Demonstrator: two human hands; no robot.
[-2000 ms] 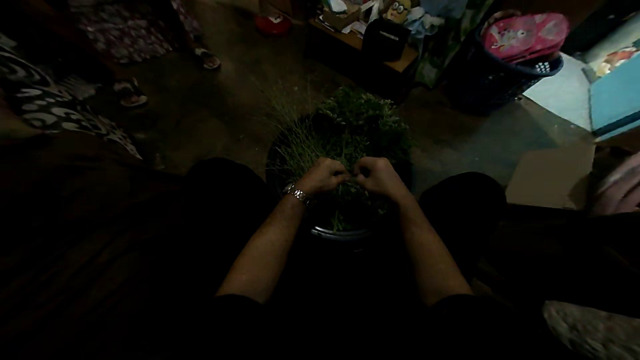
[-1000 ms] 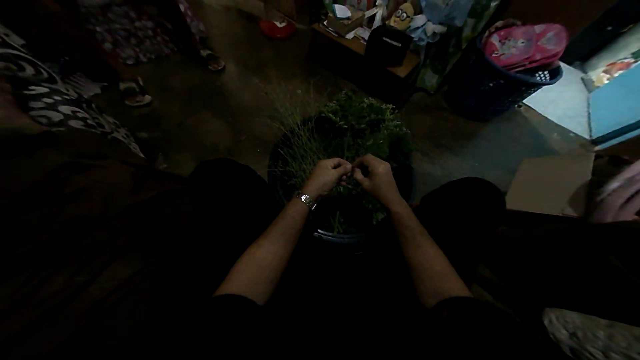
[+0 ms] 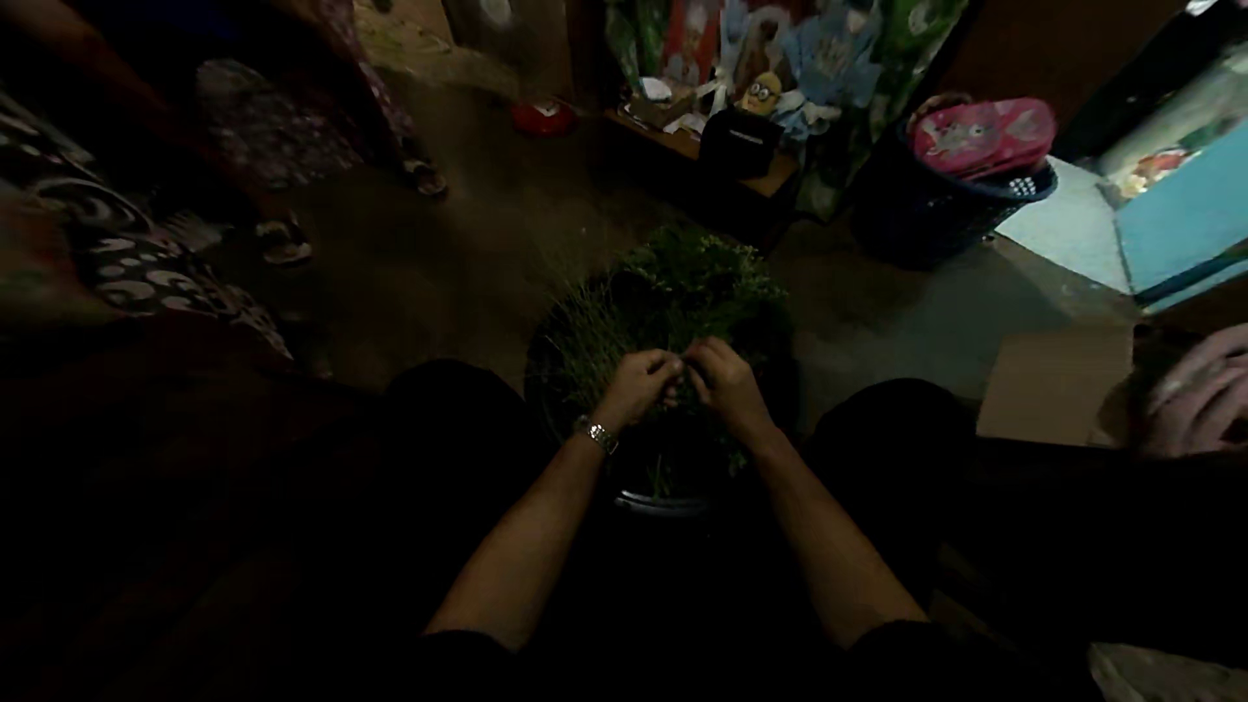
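Observation:
A dark round tub [image 3: 663, 503] sits between my knees, holding leafy green plants [image 3: 697, 268] at its far side and thin bare stems [image 3: 585, 336] at its left. Above the middle of the tub, my left hand [image 3: 641, 385], with a metal-banded watch [image 3: 597, 435] at the wrist, has its fingers bent and pinched. My right hand [image 3: 723, 382] is just beside it, its fingertips close to those of the left. Whatever lies between the fingertips is too small and dark to make out. Shadow hides most of the tub's inside.
People's sandaled feet [image 3: 283, 242] and patterned clothing are at the left. A low wooden table [image 3: 673, 141] bears a black bag [image 3: 739, 144]. At the right stand a dark plastic basket [image 3: 902, 210] with a pink bag [image 3: 985, 136], and a cardboard piece [image 3: 1053, 385] beside another person's hand [image 3: 1204, 395].
Both hands stay close together over the tub, with only small shifts of the fingers. The view has tilted up slightly.

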